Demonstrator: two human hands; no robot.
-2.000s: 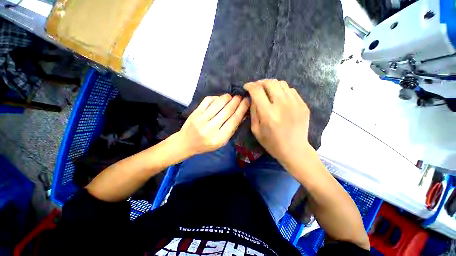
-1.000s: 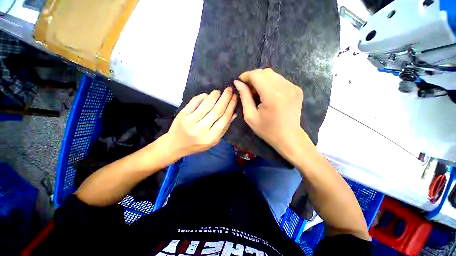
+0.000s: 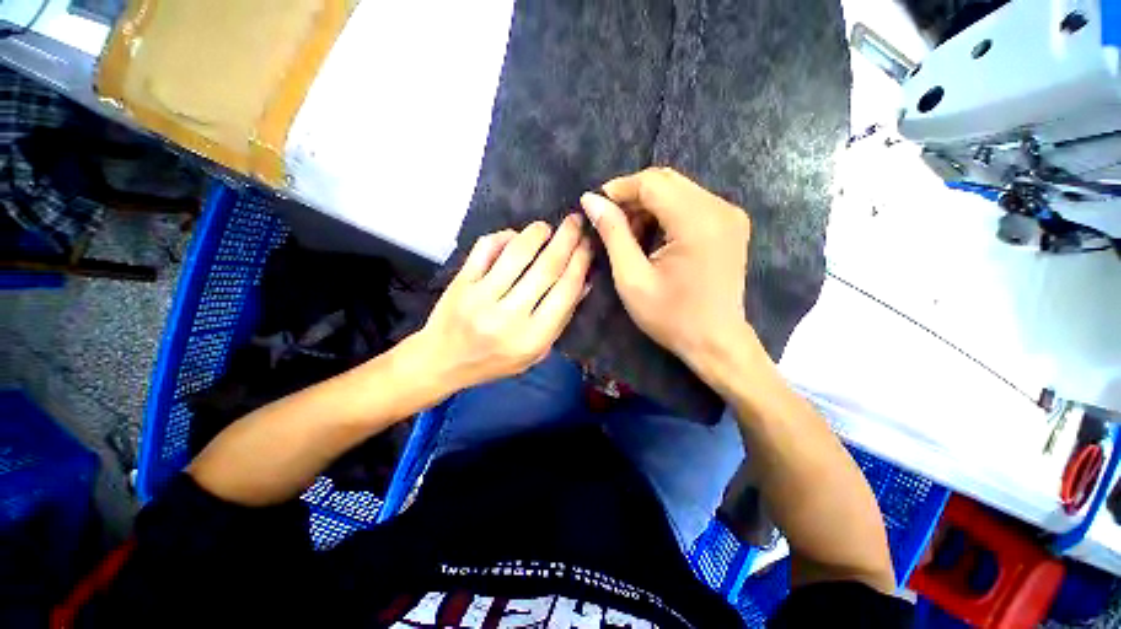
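A large dark grey garment panel [image 3: 762, 160] lies on the white table and hangs over its front edge towards the lap. A raised seam line runs up its middle. My left hand [image 3: 510, 301] lies on the panel with fingers extended, fingertips at a small spot near the middle. My right hand [image 3: 682, 258] pinches the cloth at that spot between thumb and index finger, its fingertips close beside the left ones. What exactly lies between the fingertips is too small to tell.
White sewing machine head [image 3: 996, 86] at upper right. Taped cardboard [image 3: 215, 80] at upper left of the white table [image 3: 934, 393]. Blue mesh crates [image 3: 209, 332] with dark cloth below the table edge. Red-orange scissor loops [image 3: 1082, 477] at the table's right end; red stool [image 3: 1002, 571] lower right.
My right hand has shifted from lying flat with fingers forward to a thumb-and-index pinch. The near edge of the panel hangs lower over the lap. The left hand stays beside the same spot.
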